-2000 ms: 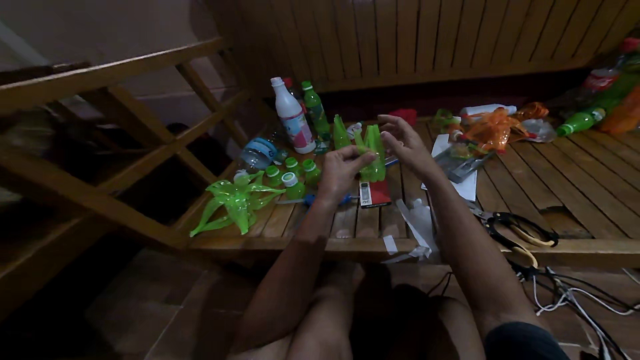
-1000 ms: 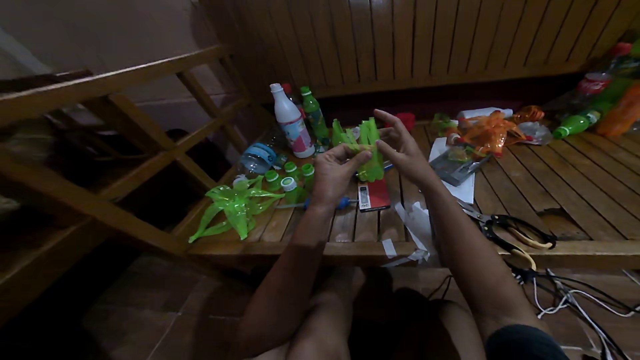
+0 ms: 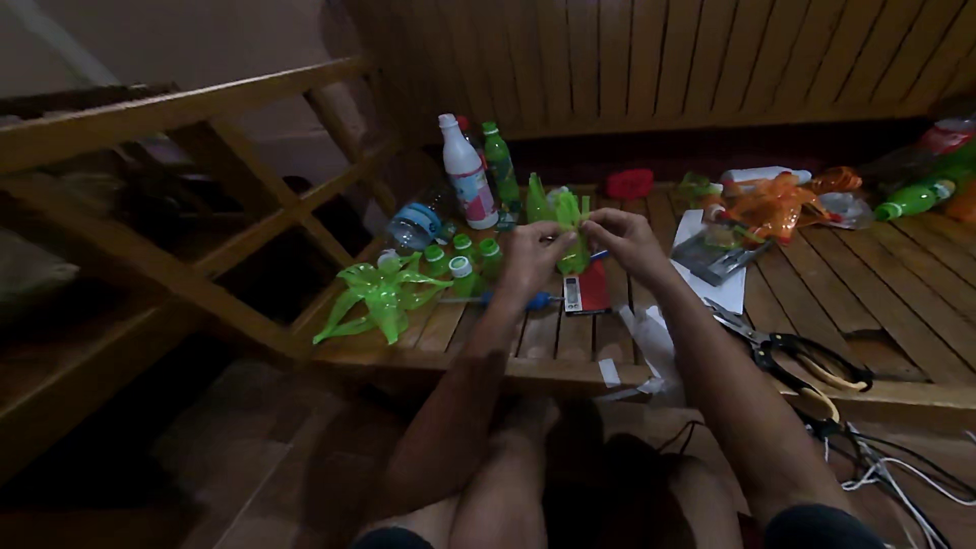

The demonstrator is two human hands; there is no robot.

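Observation:
A cut green plastic bottle piece (image 3: 573,255) with upright strips is between my hands above the wooden bench. My left hand (image 3: 537,252) grips its left side between thumb and fingers. My right hand (image 3: 627,240) pinches a strip at its upper right. Beneath it lie a red and white box (image 3: 587,290) and a blue-handled screwdriver (image 3: 541,300). To the left are several green bottle necks with caps (image 3: 461,267) and a green plastic flower shape cut from a bottle (image 3: 377,293).
A white bottle (image 3: 467,175), a green bottle (image 3: 499,164) and a clear bottle (image 3: 415,226) are behind on the left. At right are black-handled scissors (image 3: 801,362), a grey tray (image 3: 717,255), orange cut plastic (image 3: 778,206) and white cables (image 3: 892,476). A slatted backrest (image 3: 648,61) rises behind.
My right hand was raised with spread fingers in both earlier frames; its fingers have now come down and together on the green strips. My left hand keeps hold of the piece.

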